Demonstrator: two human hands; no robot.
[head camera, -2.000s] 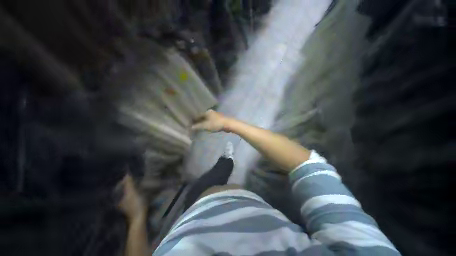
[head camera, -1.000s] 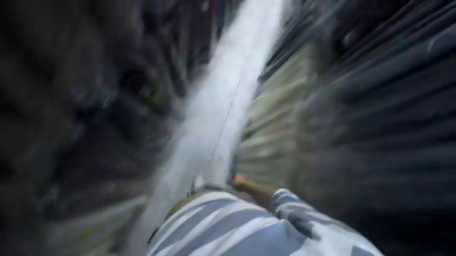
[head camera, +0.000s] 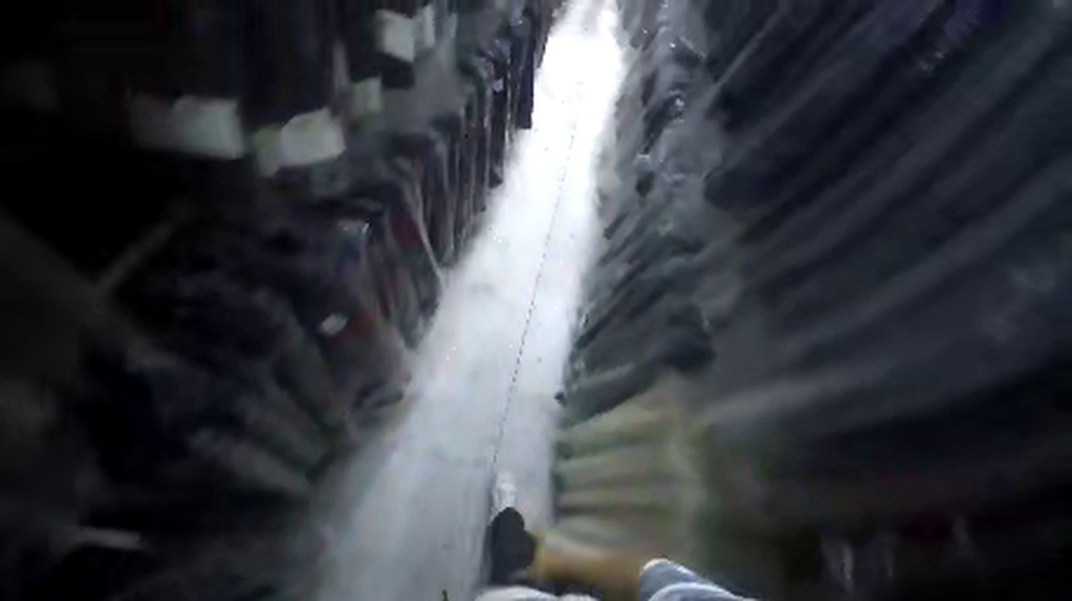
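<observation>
Dense rows of dark hanging garments, most likely bagged, stand on the left (head camera: 282, 317) and on the right (head camera: 870, 235). Pale yellow-tan garments (head camera: 623, 458) hang low at the right edge of the aisle, just above my right forearm. My right hand (head camera: 550, 556) is small and blurred at the bottom edge, beside my dark trouser leg. Its fingers cannot be made out, nor whether it holds anything. My left hand is out of the picture.
A narrow pale floor aisle (head camera: 517, 305) runs forward between the rows, with a thin dark line along it. White labels (head camera: 300, 141) show on the upper left garments. My light shoe (head camera: 506, 487) is on the floor. Both sides are blurred.
The view has moved along the aisle; the tan garments now lie lower. My left hand, seen two seconds ago, has gone from view. My right arm has dropped to the bottom edge.
</observation>
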